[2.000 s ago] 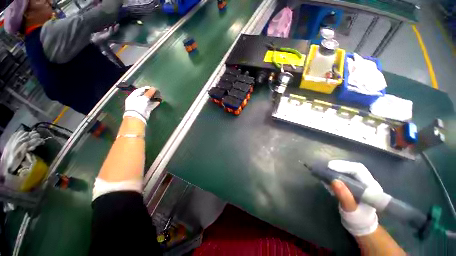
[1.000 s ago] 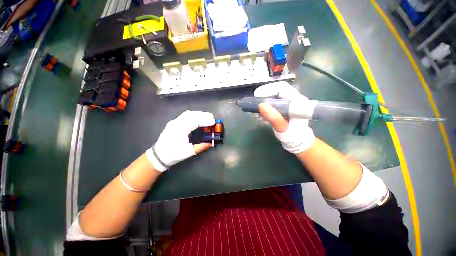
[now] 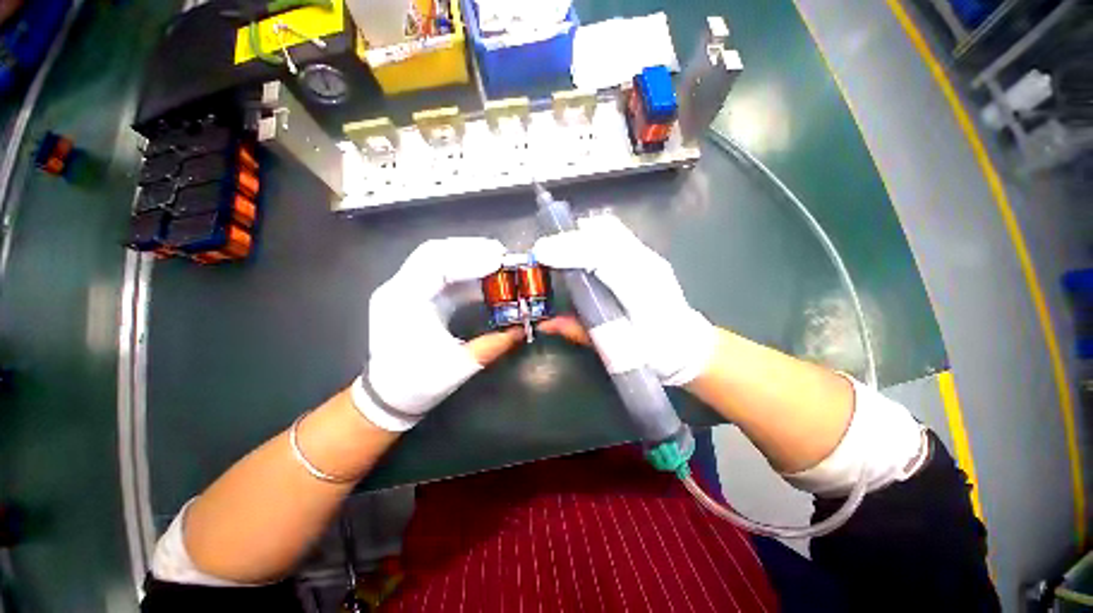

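A coil [image 3: 518, 291] with two orange windings is between my hands above the mat. My left hand [image 3: 420, 329], in a white glove, grips it from the left. My right hand [image 3: 635, 293], also gloved, touches its right side with finger and thumb and also holds the grey glue syringe [image 3: 642, 401]. The syringe tip points up and away toward the fixture, its teal adapter toward my body. The metal fixture [image 3: 444, 180] lies beyond my hands, with one coil [image 3: 652, 110] standing at its right end.
Stacked coils [image 3: 195, 192] stand at the left, before a black box [image 3: 192, 74] with a pressure gauge [image 3: 322, 84]. A yellow bin [image 3: 420, 66], a blue bin [image 3: 524, 62] and wipes [image 3: 623, 50] are behind the fixture. The air hose [image 3: 827, 240] loops along the right.
My left hand reached over the conveyor, then brought a coil to the bench. My right hand has come to that coil, and the syringe has swung from nearly level to tip-away. The view has turned right.
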